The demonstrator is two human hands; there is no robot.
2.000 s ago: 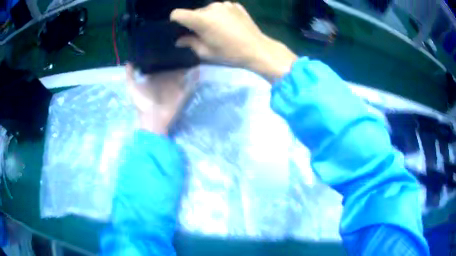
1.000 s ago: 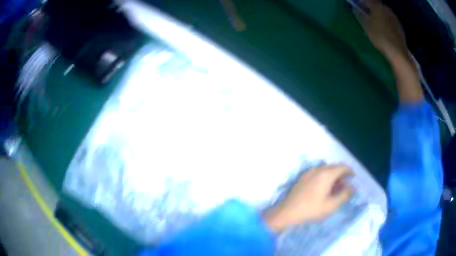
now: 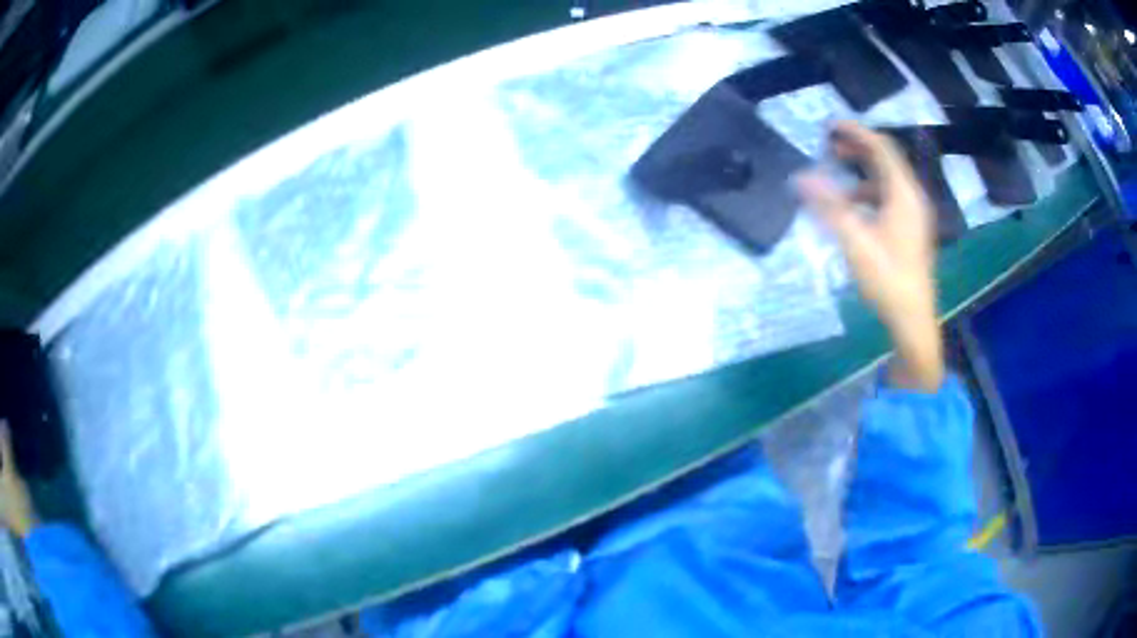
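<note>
A black bracket (image 3: pixel 723 168) lies tilted on the whitish bubble wrap sheet (image 3: pixel 474 274), right of centre. My right hand (image 3: pixel 879 231) is just right of it, thumb and fingers apart and curved, with no part seen in it; its fingertips are blurred. More black brackets (image 3: pixel 860 69) lie in rows beyond and to the right of my hand. My left hand (image 3: pixel 13 486) is at the far left edge, mostly cut off, beside a dark housing (image 3: pixel 28 405). Whether it grips the housing cannot be told.
The green bench top (image 3: pixel 499 523) shows along the near edge of the sheet, and a green surface (image 3: pixel 200 137) behind it. A large blue panel (image 3: pixel 1060 386) stands at the right. A clear plastic bag (image 3: pixel 817 474) hangs below the bench edge by my right sleeve.
The view has swung right, bringing the rows of brackets into sight. My right hand has come from the far green surface to the brackets. My left hand has moved off the sheet to the left edge.
</note>
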